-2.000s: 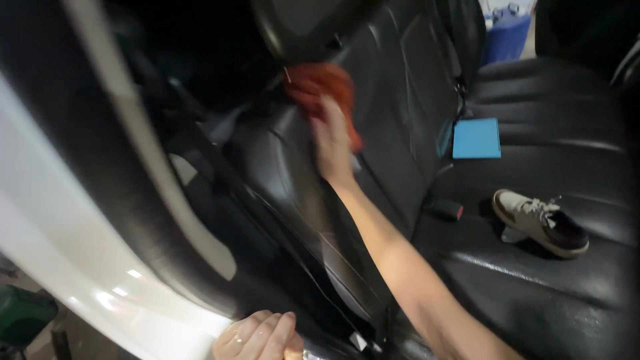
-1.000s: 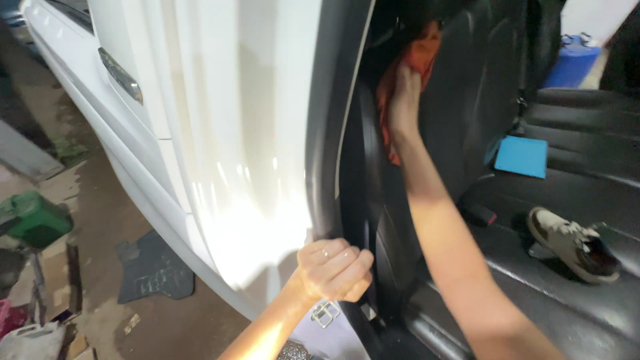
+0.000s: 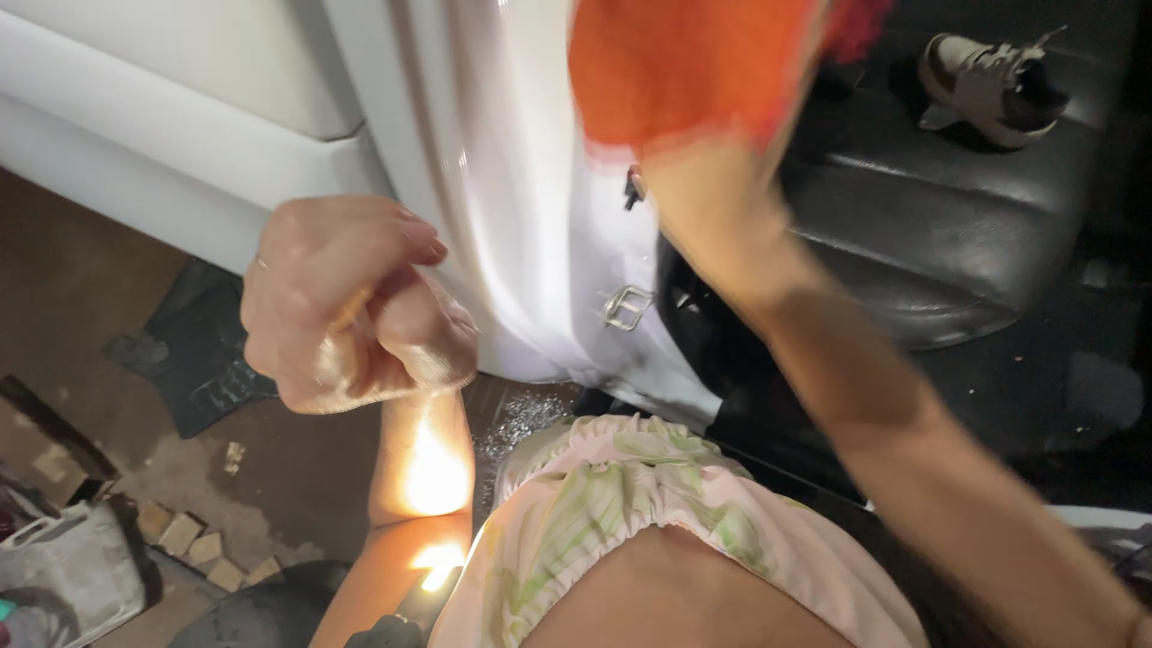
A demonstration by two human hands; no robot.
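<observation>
My left hand (image 3: 360,306) is curled into a loose fist in front of the white car body, with nothing seen in it. An orange cloth (image 3: 693,72) is in my right hand (image 3: 720,189), blurred by motion and mostly covering its fingers. The cloth lies over the white door pillar (image 3: 531,171) beside the door opening. Below it, a metal striker (image 3: 627,308) is fixed to the car's door frame. A white and brown shoe (image 3: 994,90) rests on the black leather seat (image 3: 936,216) at right.
At left is a white car door or side panel (image 3: 180,117). A dark mat (image 3: 202,351) lies on the ground below. Several small blocks (image 3: 184,535) and a grey-white plastic container (image 3: 76,567) are at lower left.
My right hand has moved with the orange cloth from the dark seat back to the white door pillar. My left hand has let go of the door frame edge. The view has tilted downward.
</observation>
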